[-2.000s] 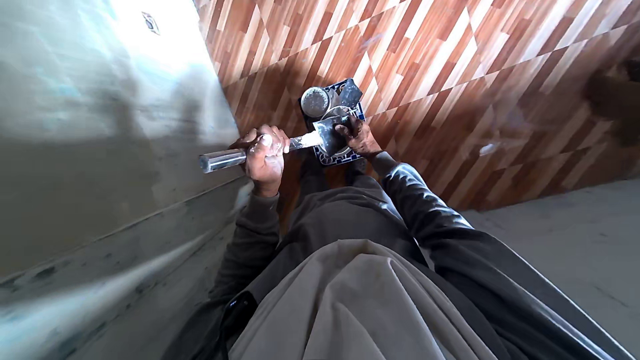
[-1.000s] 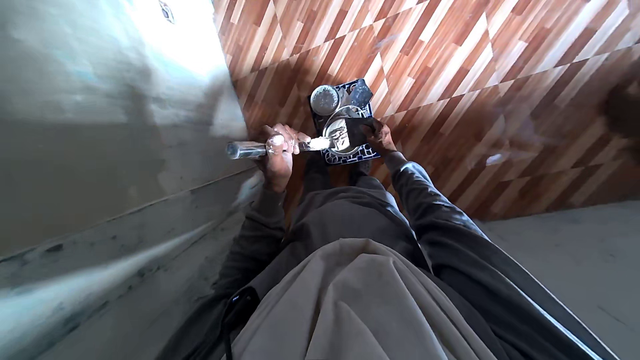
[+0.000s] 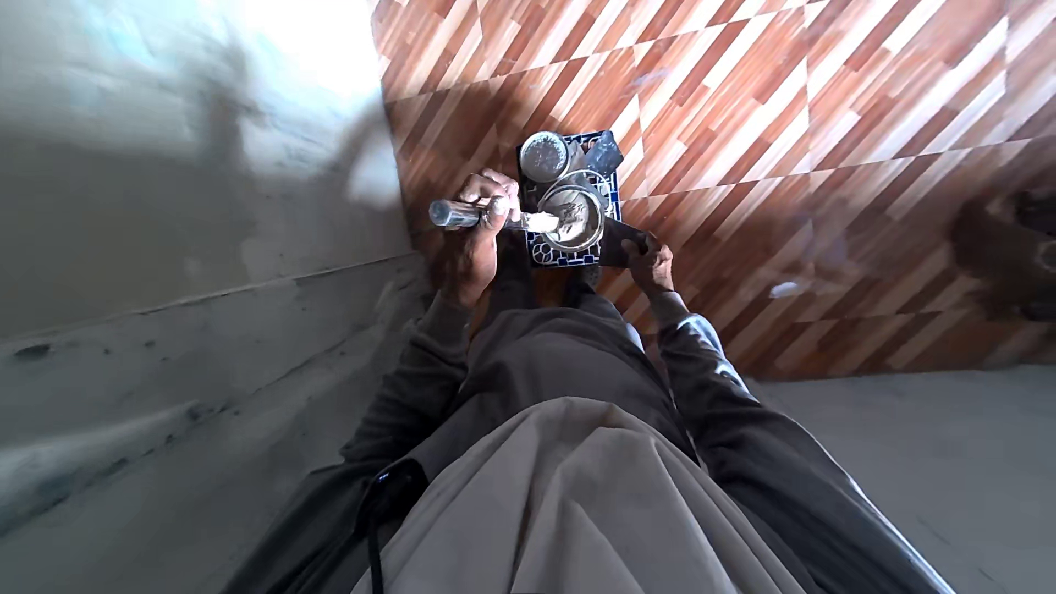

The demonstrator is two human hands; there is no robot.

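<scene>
My left hand [image 3: 487, 219] grips the handle of a putty knife [image 3: 454, 214], whose blade end, coated with pale paste, reaches into an open round container [image 3: 575, 216] of whitish putty. My right hand [image 3: 652, 262] pinches a dark flat plate [image 3: 620, 239], perhaps a second scraper, beside that container's right rim. The container stands on a blue and white plastic crate [image 3: 563, 258]. At the crate's upper left is a round tin [image 3: 544, 157] with a speckled pale top. A dark flat piece [image 3: 605, 154] lies at its upper right.
A pale, smeared wall [image 3: 206, 223] rises on the left, with a rough lower band [image 3: 280, 330]. The floor [image 3: 784, 173] has a wood-pattern surface with a small white scrap [image 3: 784, 289]. A blurred dark object [image 3: 1011, 247] is at the right edge. My feet are close below the crate.
The dark plate in my right hand has moved from across the container to its right side. The putty knife's blade, earlier against that plate, is now in the container.
</scene>
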